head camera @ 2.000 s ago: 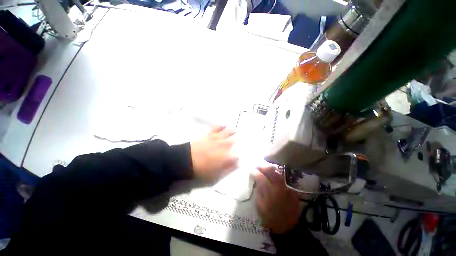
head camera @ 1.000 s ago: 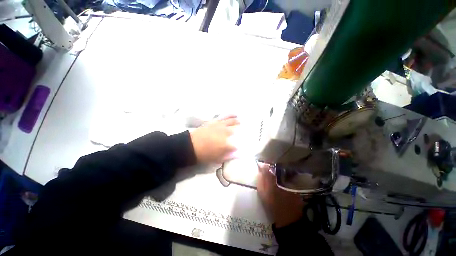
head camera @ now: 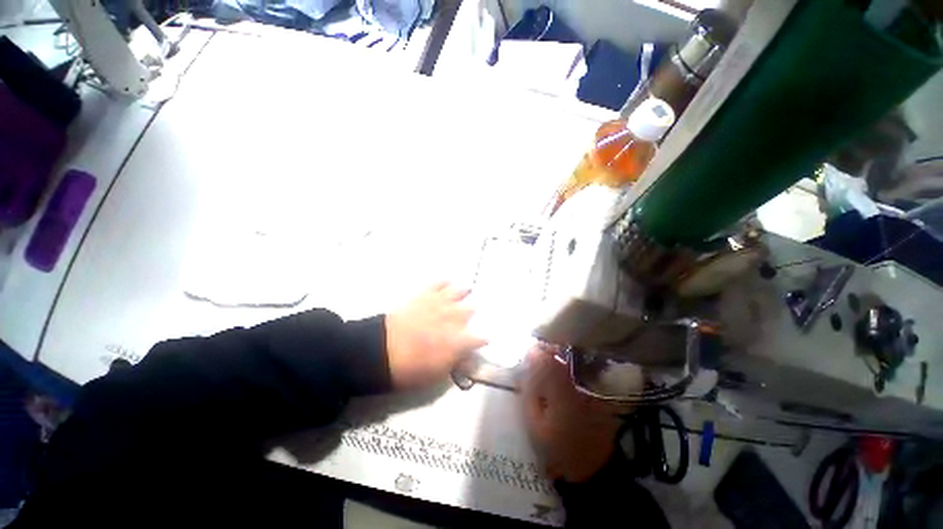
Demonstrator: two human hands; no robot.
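Observation:
A small pale fabric piece with a dark curved edge (head camera: 490, 374) lies at the sewing machine head (head camera: 579, 258), mostly lost in glare. My left hand (head camera: 429, 336) lies flat with fingers spread at its left side. My right hand (head camera: 569, 408) is at its right side, under the bent wire loop, with its fingertips partly hidden by the machine and glare. Whether it grips the fabric cannot be told. The needle area is washed out. Another pale piece with a dark curved edge (head camera: 246, 302) lies left of my left hand.
A green cylinder (head camera: 776, 134) rises above the machine. An orange drink bottle (head camera: 620, 155) stands behind the head. Black-handled scissors (head camera: 667, 444), a blue stick (head camera: 706, 442), a dark phone (head camera: 763, 491) and red-handled scissors (head camera: 835, 486) lie right. A purple case (head camera: 60, 220) lies left.
The dark-edged fabric by the machine has turned and now shows less between my hands. My left hand has shifted slightly left and down. The camera view has also shifted, showing the bottle cap again.

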